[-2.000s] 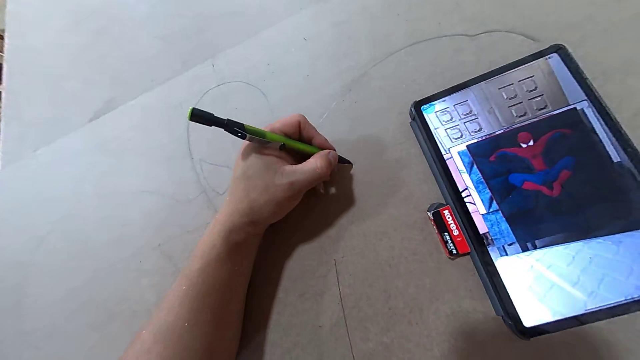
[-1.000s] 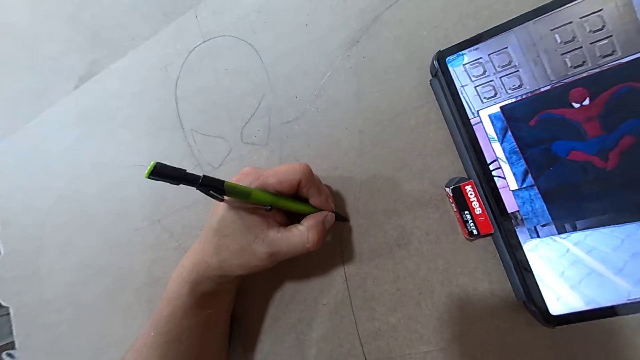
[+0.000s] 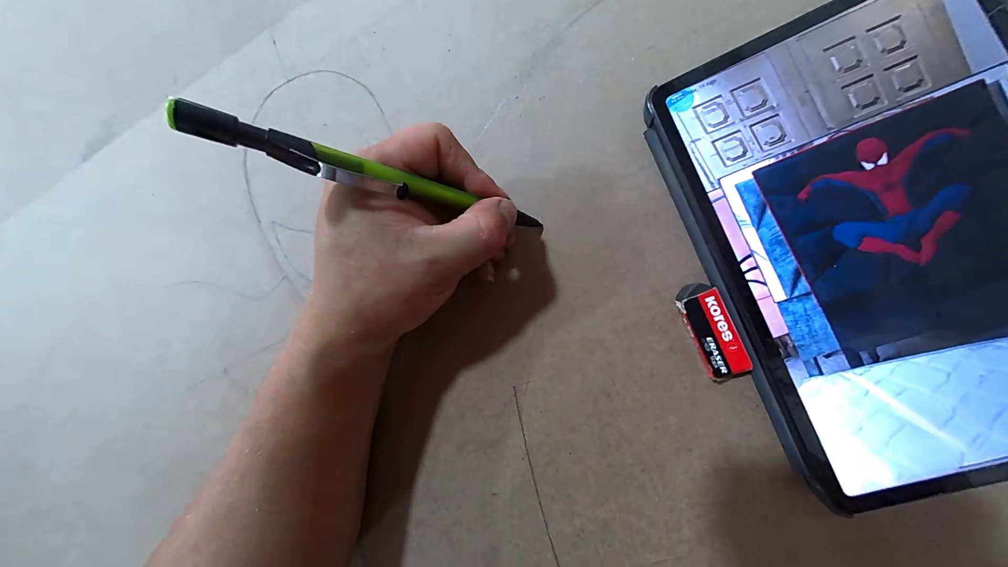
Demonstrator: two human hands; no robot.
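Note:
My left hand (image 3: pixel 413 236) grips a green and black mechanical pencil (image 3: pixel 378 172) between thumb and fingers. The pencil's dark tip points right, at or just above a large pale sheet (image 3: pixel 606 441); contact cannot be told. A thin oval outline (image 3: pixel 319 72) shows on the sheet behind the hand, which hides its right part and most of the marks inside it. Below the tip runs a long, nearly vertical line (image 3: pixel 531 465). At the right lies a tablet (image 3: pixel 713 260) in a dark case, its screen showing a red and blue costumed figure. My right hand is not in view.
A boxed Kores eraser (image 3: pixel 717 332) lies against the tablet's left edge. Faint curved lines (image 3: pixel 228 290) mark the sheet left of the wrist. A diagonal edge or seam (image 3: pixel 150 110) crosses the upper left.
My left hand, still gripping the pencil, has moved up from the top of the long line since one second ago. It now covers part of the oval that showed then.

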